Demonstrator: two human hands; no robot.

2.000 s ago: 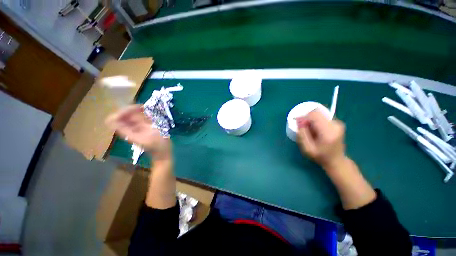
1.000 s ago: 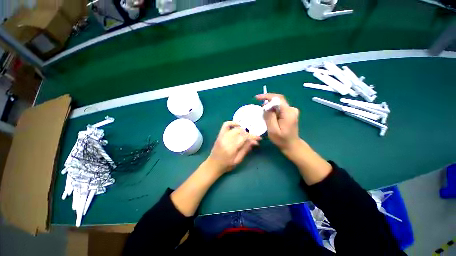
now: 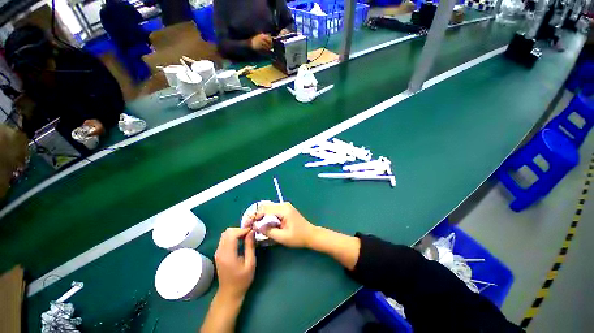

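A round white housing (image 3: 251, 211) stands on the green bench in front of me, partly hidden by my hands. A thin white arm (image 3: 278, 190) sticks out behind it. My right hand (image 3: 281, 226) is closed round a small white part at the housing. My left hand (image 3: 236, 257) has its fingertips pinched together at the same spot; a thin dark strand shows near the fingers, but what they grip is too small to tell. Two more white housings (image 3: 184, 274) stand to the left. A loose pile of white arms (image 3: 339, 153) lies beyond my hands.
A wired pile (image 3: 62, 317) lies at lower left beside a cardboard edge (image 3: 12, 302). A unit with arms (image 3: 305, 84) is on the central channel (image 3: 215, 146). People work opposite, near grouped units (image 3: 190, 88). A blue bin (image 3: 485, 263) and blue stool (image 3: 544, 159) are at right.
The view has swung right and up, showing the far bench and people. My hands stay at the housing, now closer together. Earlier my left hand was away, holding a blurred white thing.
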